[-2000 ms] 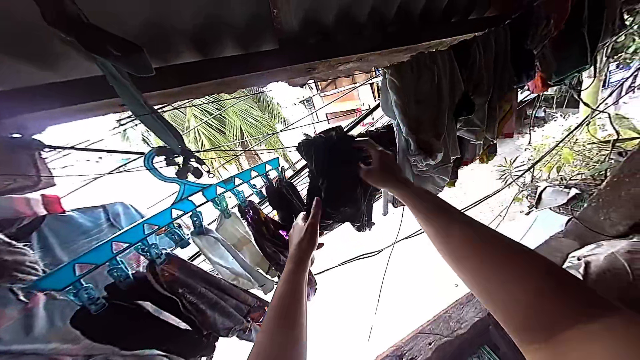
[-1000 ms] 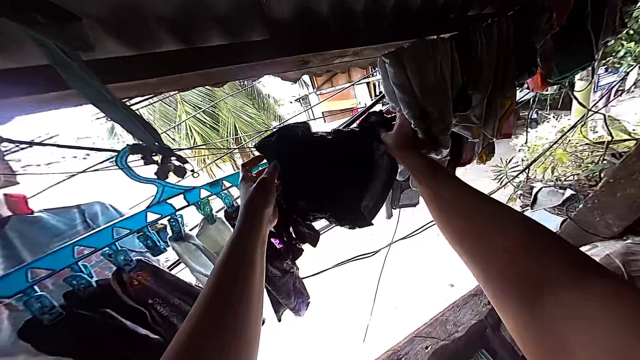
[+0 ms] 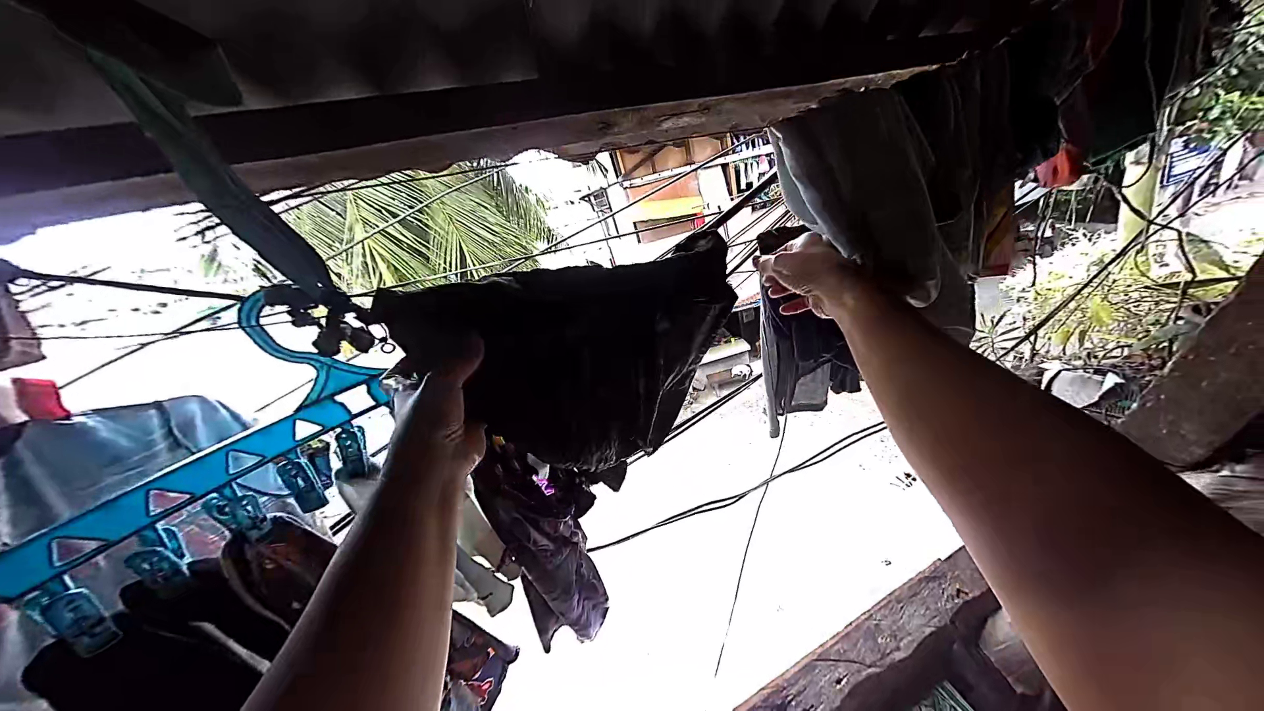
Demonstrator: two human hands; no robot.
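Observation:
My left hand (image 3: pixel 444 395) grips the left end of a black cloth garment (image 3: pixel 583 355), which is spread out at the middle of the view. Just past the garment's right corner is my right hand (image 3: pixel 805 276), with its fingers curled beside a dark hanging cloth (image 3: pixel 805 346); whether it grips anything is unclear. At the left, a blue plastic clip hanger (image 3: pixel 197 484) slants upward to its hook, with clothes held in its clips. A dark patterned garment (image 3: pixel 553 563) hangs below the black one.
A grey cloth (image 3: pixel 859 188) and more laundry hang at the upper right. Above runs a roof edge (image 3: pixel 671 118), with a green strap (image 3: pixel 217 188) hanging from it at the left. Cables cross the view. A wooden beam (image 3: pixel 879 632) lies at the lower right.
The black garment, bunched between both hands two seconds ago, has been spread wider. My right hand has moved off its right corner. The view has shifted somewhat.

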